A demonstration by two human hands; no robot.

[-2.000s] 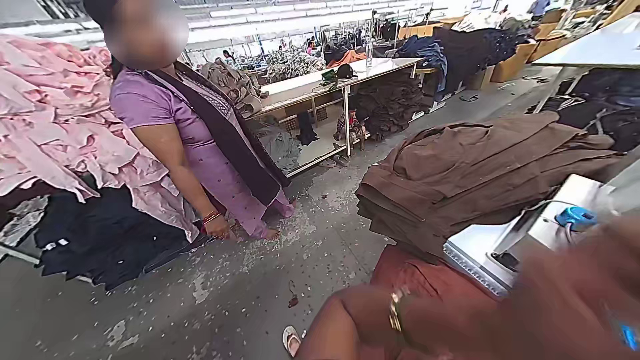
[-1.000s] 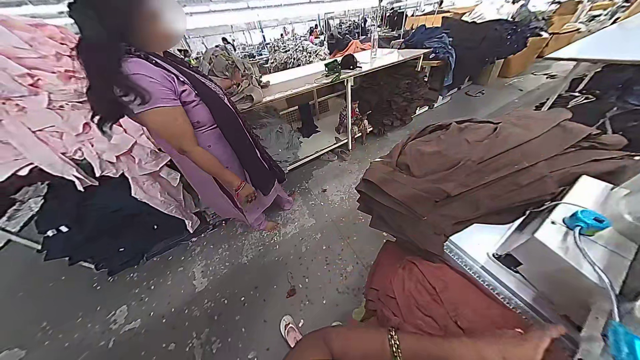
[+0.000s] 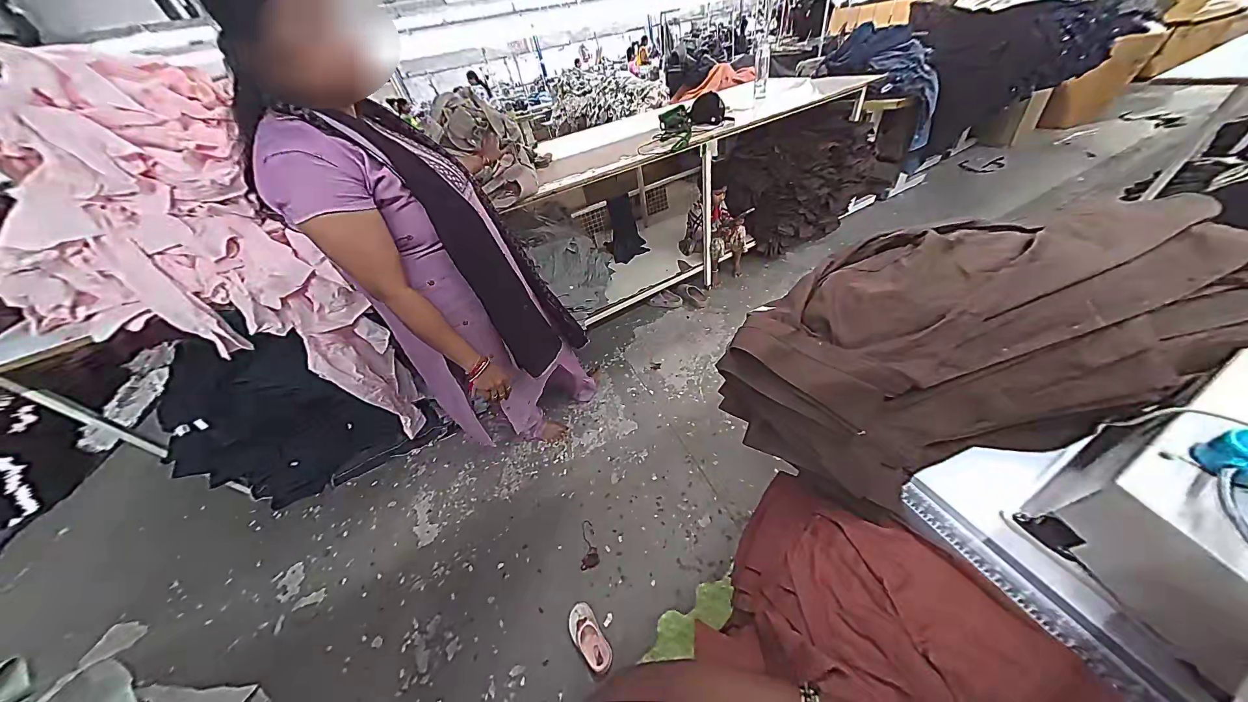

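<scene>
Neither of my hands shows. Only a strip of my forearm (image 3: 712, 682) with a bangle (image 3: 809, 692) lies along the bottom edge, beside a reddish-brown cloth (image 3: 858, 595). This cloth hangs against the near edge of a white sewing machine table (image 3: 975, 487). Behind it, a thick stack of brown fabric pieces (image 3: 936, 331) spreads across the right side. Part of a white sewing machine (image 3: 1160, 526), with a blue item (image 3: 1219, 453) on it, is cut off by the right edge. What my hands hold or touch is hidden.
A person in purple (image 3: 439, 263) stands at the left by piled pink pieces (image 3: 146, 195) and dark cloth (image 3: 283, 419). A long white table (image 3: 604, 161) runs behind, fabric stored beneath. A sandal (image 3: 590, 639) and green scraps (image 3: 682, 624) lie on the floor.
The hand that was at the machine table's near edge one second ago is out of view, and its forearm has dropped to the bottom edge. The standing person's head has turned toward me.
</scene>
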